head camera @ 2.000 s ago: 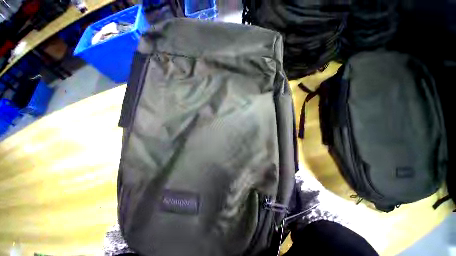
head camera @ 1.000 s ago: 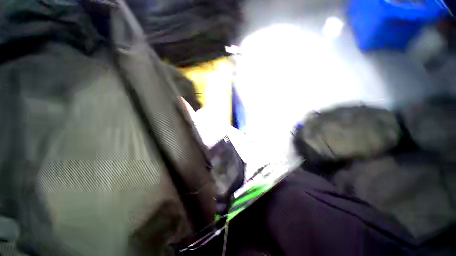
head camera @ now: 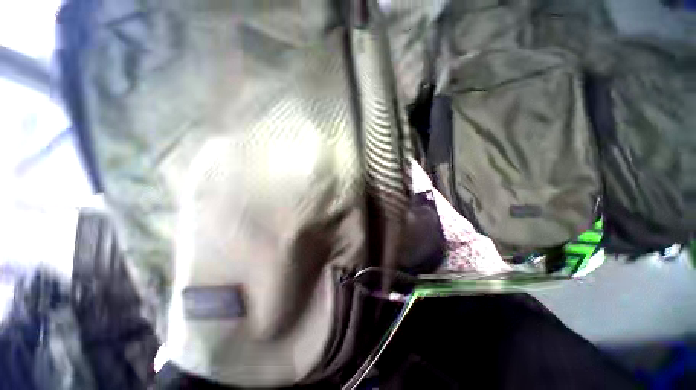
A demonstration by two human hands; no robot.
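Note:
A large olive-grey backpack (head camera: pixel 252 175) fills the left and centre, blurred and partly glaring. Its small dark label (head camera: pixel 214 302) is low on the front. At its lower right edge, by a dark zip, hangs a thin light cord (head camera: pixel 385 340). A hang tag (head camera: pixel 488 286) with a green edge shows nearly edge-on beside it, across a dark surface. Neither my left hand nor my right hand can be made out. A pale, speckled patch that may be a sleeve (head camera: pixel 465 244) lies right of the backpack.
Another olive backpack (head camera: pixel 526 152) is at the right, upright in the picture, with a green-chevron tag (head camera: pixel 586 247) at its lower corner. More olive bags (head camera: pixel 649 137) lie beside it. Grey floor (head camera: pixel 641 297) shows below them. Dark blurred shapes (head camera: pixel 76 320) are at the lower left.
The view has swung away from the pale table and blue crates to bags by a grey floor. The large backpack moved with it, and the hang tag now shows at its side.

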